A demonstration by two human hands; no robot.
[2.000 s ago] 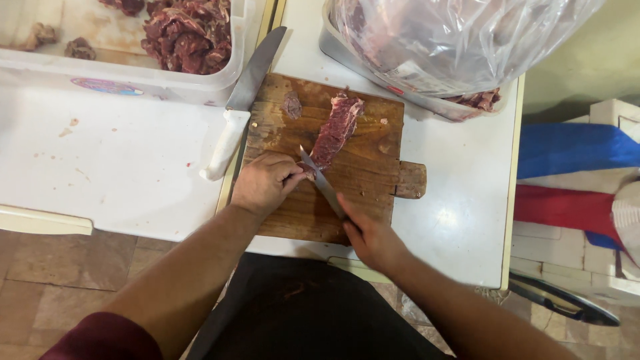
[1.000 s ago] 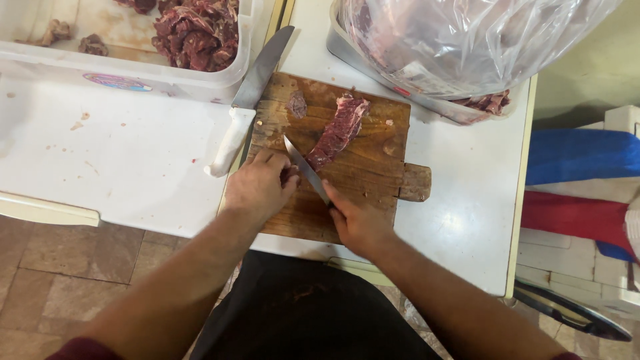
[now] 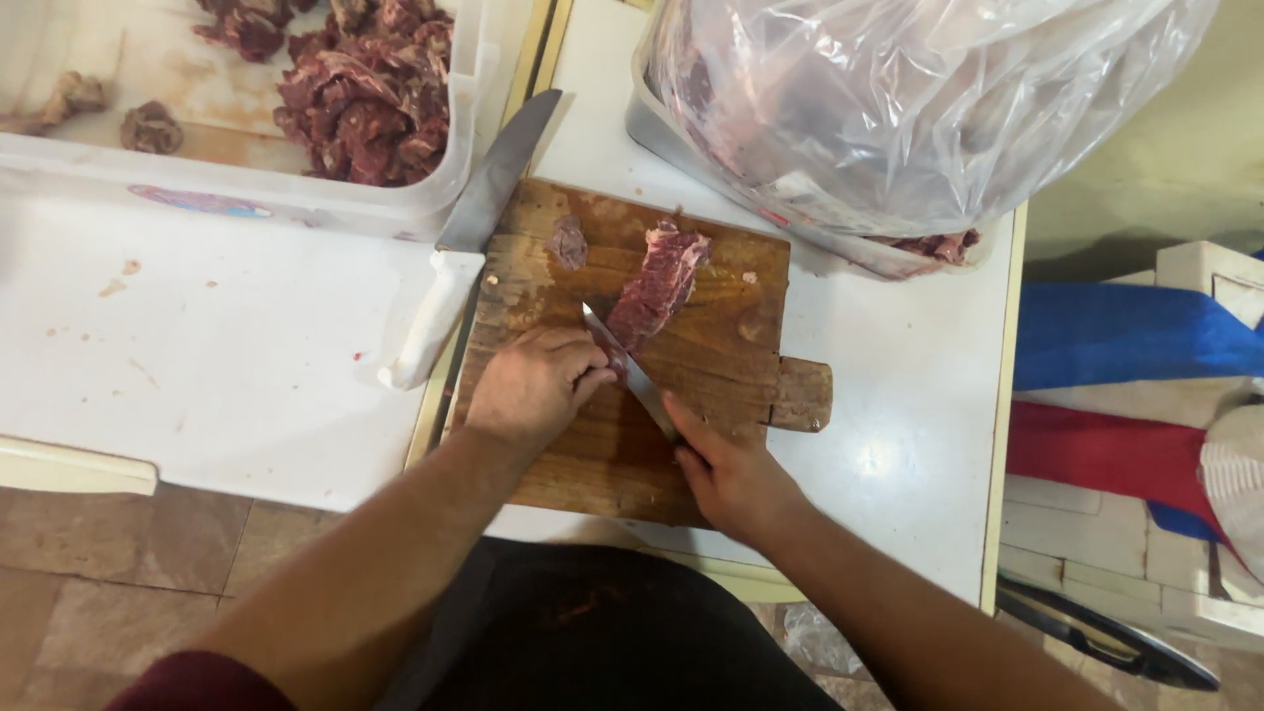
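Observation:
A strip of raw red meat [image 3: 660, 281] lies slantwise on a wooden cutting board [image 3: 731, 336]. At its lower end my left hand [image 3: 538, 380] pinches the meat between thumb and fingers. My right hand [image 3: 736, 474] grips a small knife, its handle hidden in the fist; the narrow blade [image 3: 647, 390] crosses the meat's lower end beside my left fingertips, its tip pointing up and left. A small meat scrap [image 3: 568, 243] sits on the board's upper left. A large knife with a white handle [image 3: 434, 321] rests along the board's left side.
At upper left stands a clear plastic tub [image 3: 296, 202] with cut meat [image 3: 370, 109]. Beyond the board, a metal tray [image 3: 681, 153] holds meat under a clear plastic bag [image 3: 889, 109]. The board's short handle [image 3: 802, 395] points right over the white tabletop [image 3: 889, 474].
The small knife and my right hand have shifted slightly against the lower end of the meat. My left hand stays at that end.

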